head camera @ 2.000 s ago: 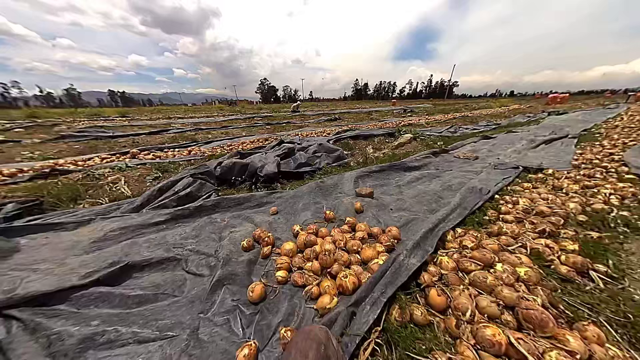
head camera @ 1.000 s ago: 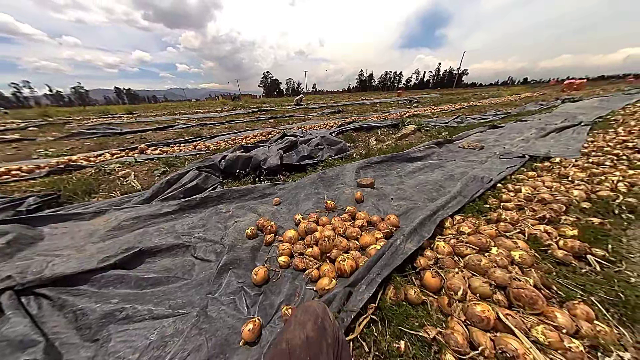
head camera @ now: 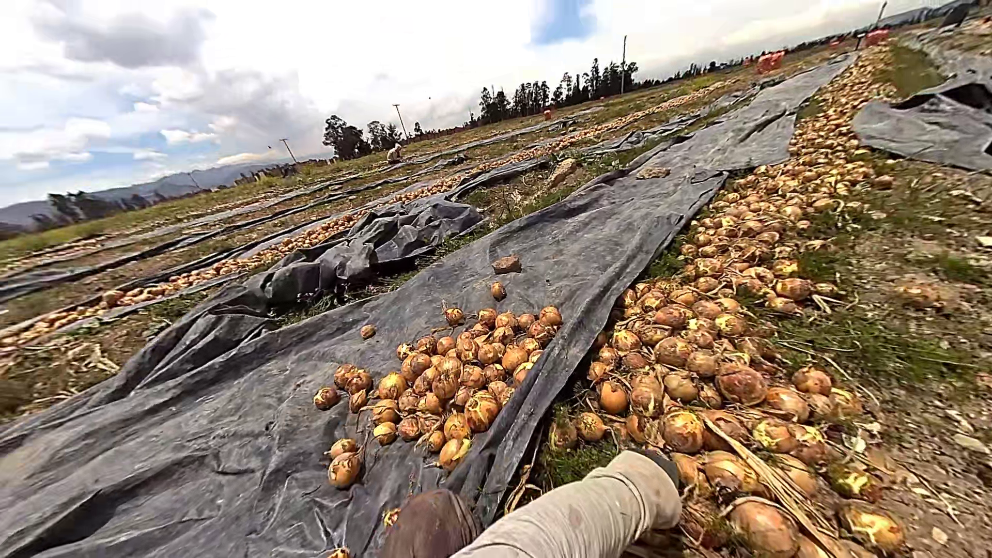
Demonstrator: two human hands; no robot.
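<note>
A pale sleeve (head camera: 581,511) reaches from the bottom edge toward the right. It appears to be my left arm. Only a dark edge of my left hand (head camera: 663,466) shows past the cuff, at the near end of a long row of onions (head camera: 682,430); its fingers and anything in them are hidden. My right hand is out of view. To the left of the sleeve, a pile of onions (head camera: 465,372) lies on a dark fabric sheet (head camera: 232,434), with a few loose ones around it.
My brown-clad knee (head camera: 431,527) shows at the bottom. A clod or stone (head camera: 507,264) sits on the sheet. Bunched dark fabric (head camera: 372,248) lies left, another dark sheet (head camera: 930,128) right. Further onion rows, red-orange sacks or containers (head camera: 769,62) and a distant figure (head camera: 394,153) are beyond.
The pale-sleeved arm has come into view at the bottom, reaching to the onion row on the right. The view has tilted and turned to the right. The onion pile on the sheet looks unchanged.
</note>
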